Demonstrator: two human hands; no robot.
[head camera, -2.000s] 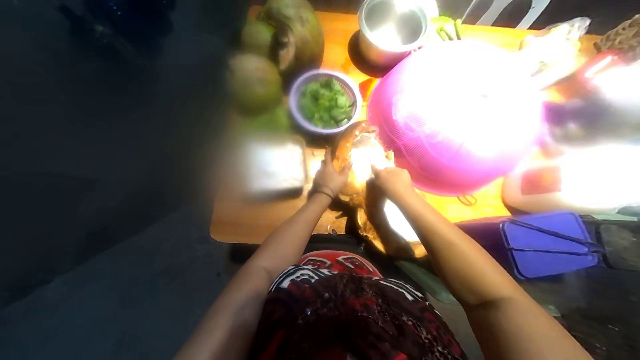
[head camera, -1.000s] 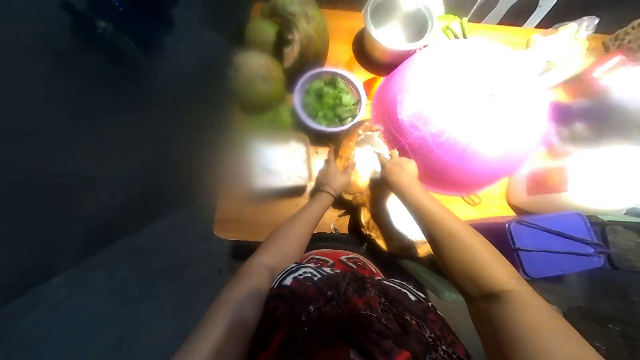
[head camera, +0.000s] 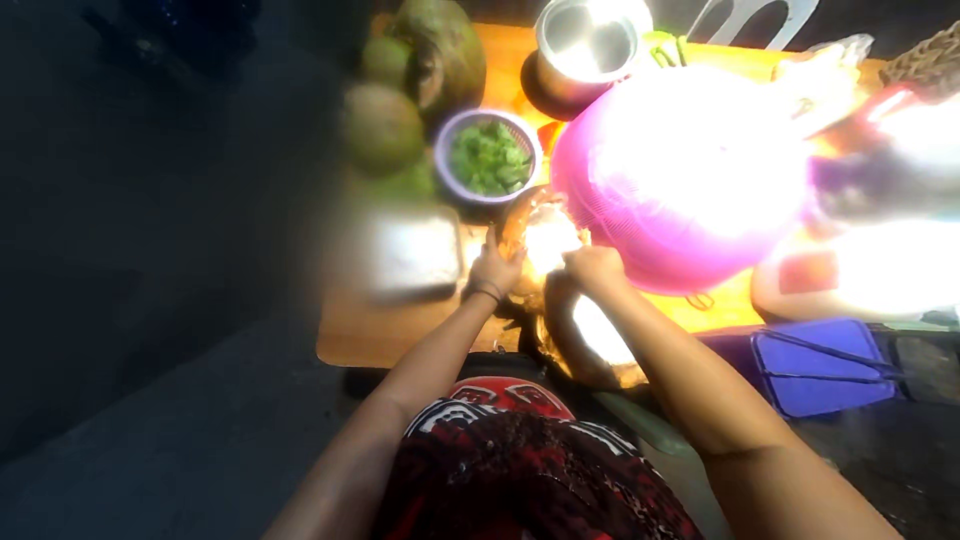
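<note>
A husked half of what looks like a coconut (head camera: 550, 238), its white inside washed out by glare, lies at the near side of the wooden table. My left hand (head camera: 496, 264) grips its left rim, thumb and fingers spread around it. At its right edge my right hand (head camera: 595, 268) is curled into a fist; glare hides whether a tool is in it. Just below, partly under my right forearm, sits a second brown half (head camera: 564, 319) with a bright white inside. A round lilac basket (head camera: 488, 199) of chopped green leaves stands beyond my left hand.
A large pink mesh cover (head camera: 637, 247) stands right of my hands. Behind are a metal pot (head camera: 592, 45) and large green fruits (head camera: 450, 60). A metal tray (head camera: 420, 251) lies left on the table (head camera: 375, 330). A blue-purple container (head camera: 821, 367) is at the lower right.
</note>
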